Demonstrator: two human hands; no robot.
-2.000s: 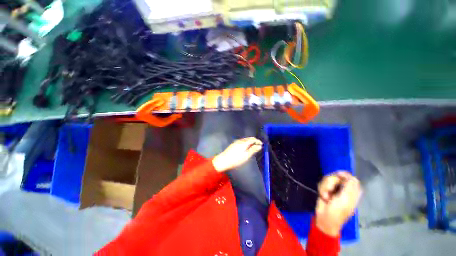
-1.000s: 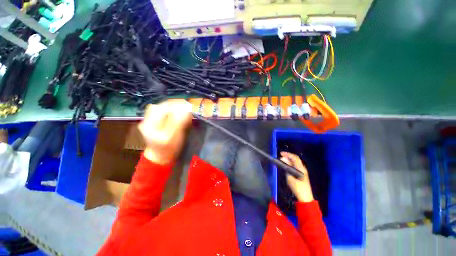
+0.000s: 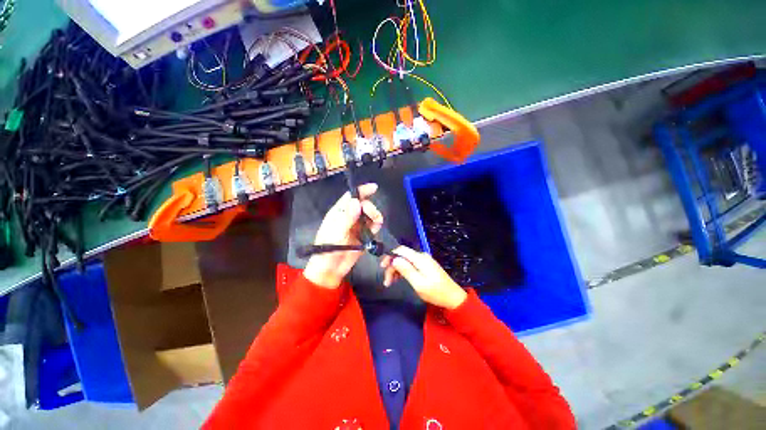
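My left hand [image 3: 343, 231] holds a black cable assembly [image 3: 332, 249] below the right half of the orange test fixture [image 3: 281, 168]. One end points up at a socket on the strip; whether it is plugged in I cannot tell. Another part of the cable sticks out to the left of the hand. My right hand [image 3: 424, 275] is beside it at the right, its fingertips at a dark part of the cable near a connector. The finger contact is partly blurred.
A black cable heap [image 3: 151, 126] lies behind and left of the fixture. The tester [image 3: 168, 34] and thin coloured leads [image 3: 336, 59] are behind. A blue bin [image 3: 546, 243] with black cables is at right below the bench edge, a cardboard box [image 3: 139, 327] at left, a blue frame [image 3: 701, 201] far right.
The view has turned, and the bench edge now slants. Both hands have come together in front of the fixture; the cable stretched between them is now gathered there. The right hand has left the bin.
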